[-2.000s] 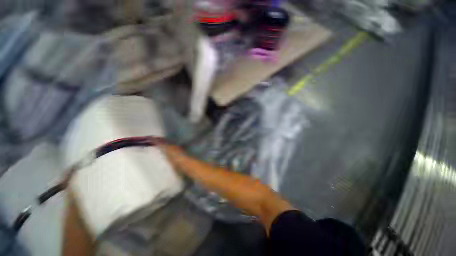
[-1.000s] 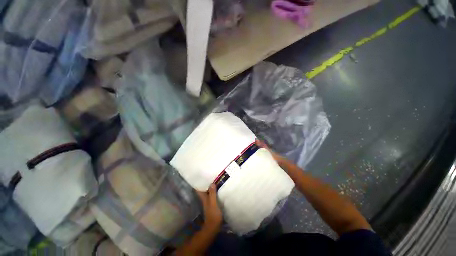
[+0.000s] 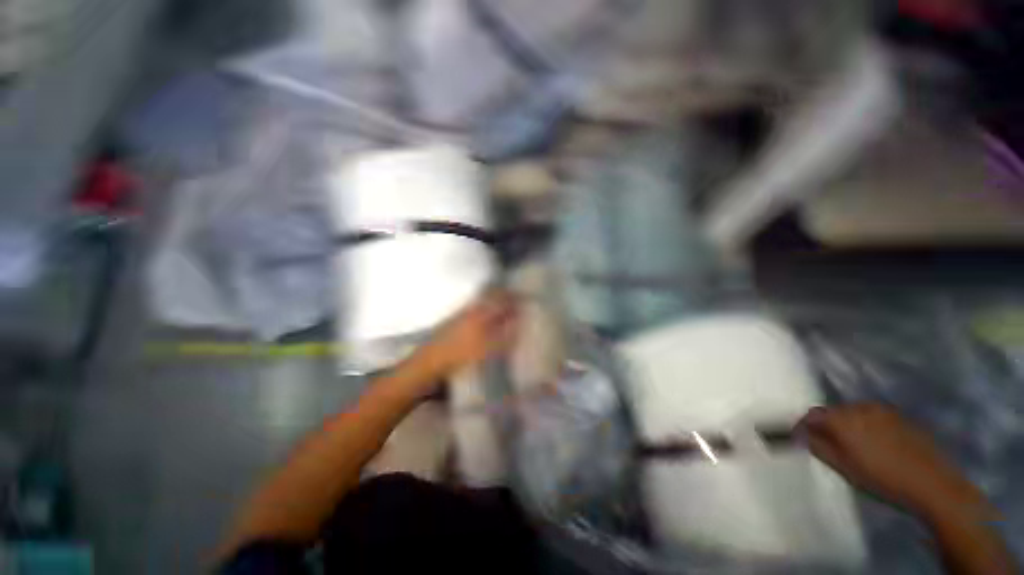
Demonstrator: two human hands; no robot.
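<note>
A white rolled textile bundle (image 3: 741, 382) with a dark band lies at the lower right. My right hand (image 3: 865, 449) is at its right side, fingers curled at the end of the band; blur hides whether it grips. A second white banded roll (image 3: 416, 281) lies left of centre. My left hand (image 3: 483, 328) is near its lower right edge, fingers blurred, so I cannot tell if it touches or holds anything. Clear plastic (image 3: 573, 438) lies between the two rolls.
Bagged greyish rolls (image 3: 253, 225) lie at the left and a pale green-blue one (image 3: 629, 230) at centre. A white strip (image 3: 808, 140) slants over a tan board (image 3: 921, 191) at right. A yellow floor line (image 3: 241, 350) and a red object (image 3: 107, 189) are at left.
The view has swung left. My left hand has left the roll that both hands held and is now near the other white roll. My right hand remains beside the first roll.
</note>
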